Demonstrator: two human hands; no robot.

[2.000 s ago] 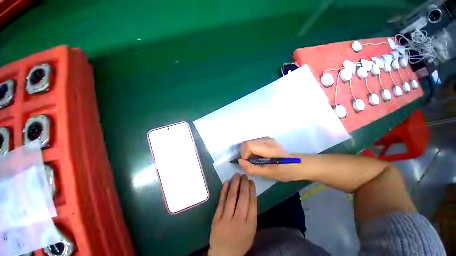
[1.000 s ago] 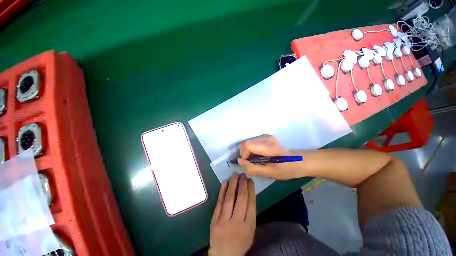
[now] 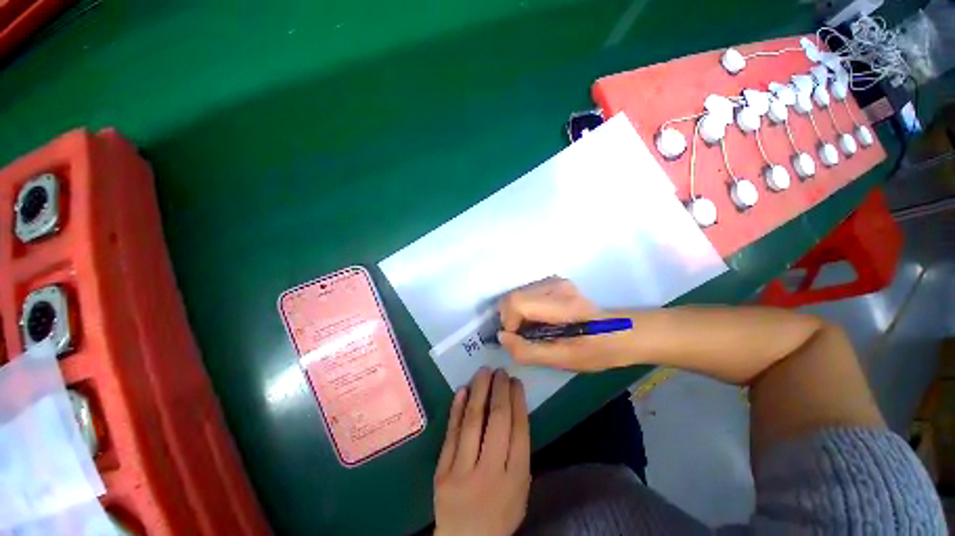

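Observation:
A white paper sheet (image 3: 555, 225) lies on the green bench, with a fold or strip edge near its lower left end. My right hand (image 3: 550, 325) holds a dark marker pen (image 3: 576, 329) with a blue end, its tip at the paper beside a few dark handwritten marks. My left hand (image 3: 484, 450) lies flat, fingers together, fingertips on the paper's lower edge just below the writing. A smartphone (image 3: 354, 366) lies face up left of the paper, its screen pinkish with lines of text.
At left, a red-orange foam tray (image 3: 157, 345) holds silver modules (image 3: 47, 317) under a white slip (image 3: 42, 440). At upper right, a foam board (image 3: 780, 199) bears white wired discs (image 3: 703, 211). A black module (image 3: 586, 125) touches the paper's top. A red stool (image 3: 853, 257) stands beyond the bench.
More dark marks show on the paper at the pen tip. The phone screen has gone from blank white to pinkish with text. The whole view has shifted slightly.

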